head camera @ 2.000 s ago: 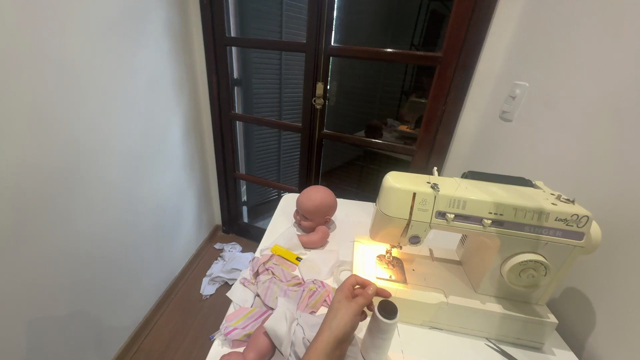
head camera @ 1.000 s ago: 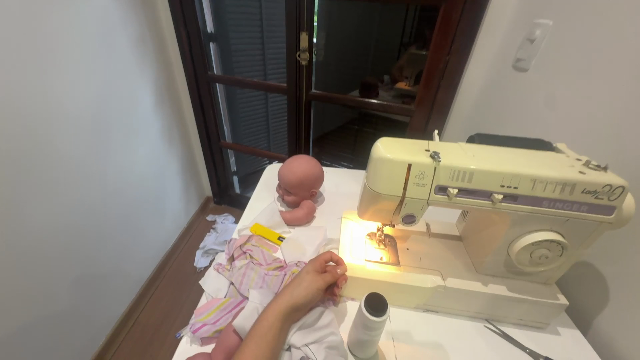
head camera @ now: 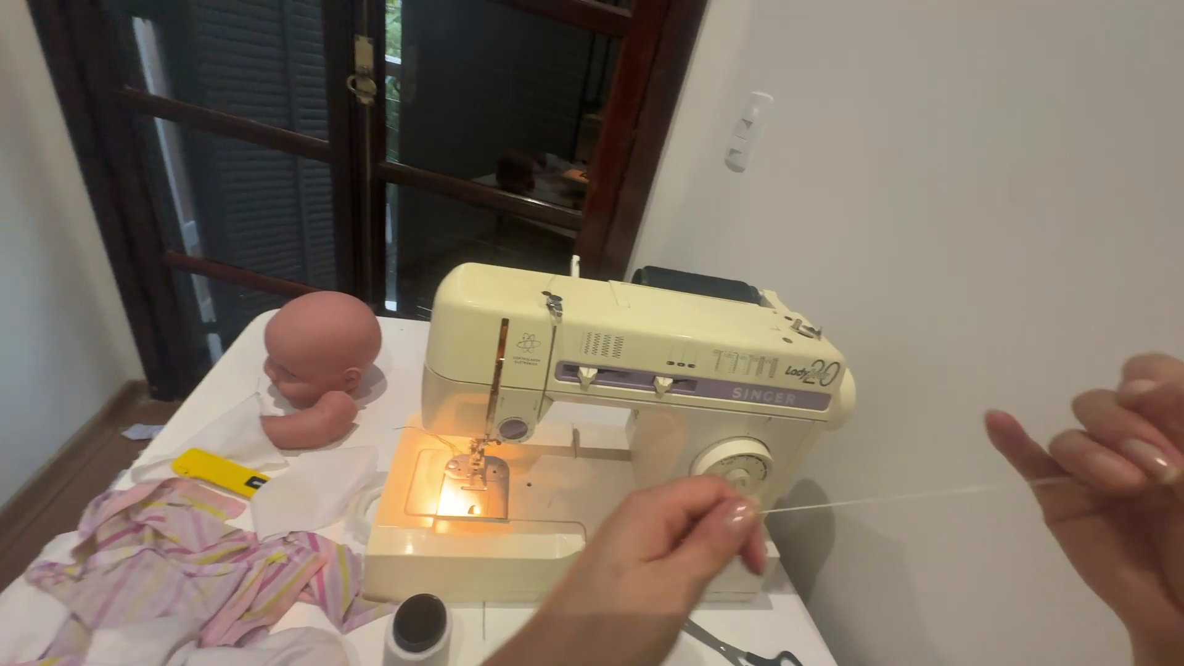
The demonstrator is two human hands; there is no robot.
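My left hand (head camera: 657, 555) pinches one end of a thin white thread (head camera: 888, 499) in front of the sewing machine's handwheel side. My right hand (head camera: 1101, 453) holds the thread farther along, at the right edge of the view, and the thread is taut between them. Behind my left hand stands a cream Singer sewing machine (head camera: 592, 333), its lamp lit over the needle plate (head camera: 476, 486). A white thread cone (head camera: 418, 634) with a dark top stands on the table before the machine. Scissors (head camera: 731, 643) lie partly hidden behind my left forearm.
A doll's head (head camera: 324, 342) and a doll's limb (head camera: 313, 423) lie at the table's back left. Nearer are a yellow cutter or similar tool (head camera: 217, 472), white pieces (head camera: 310, 490) and striped fabric (head camera: 203, 564). The wall (head camera: 925, 231) rises close behind the machine.
My left hand has moved right, from beside the machine's needle end to before its dial. My right hand has come into view, with thread stretched between both hands. The view has shifted.
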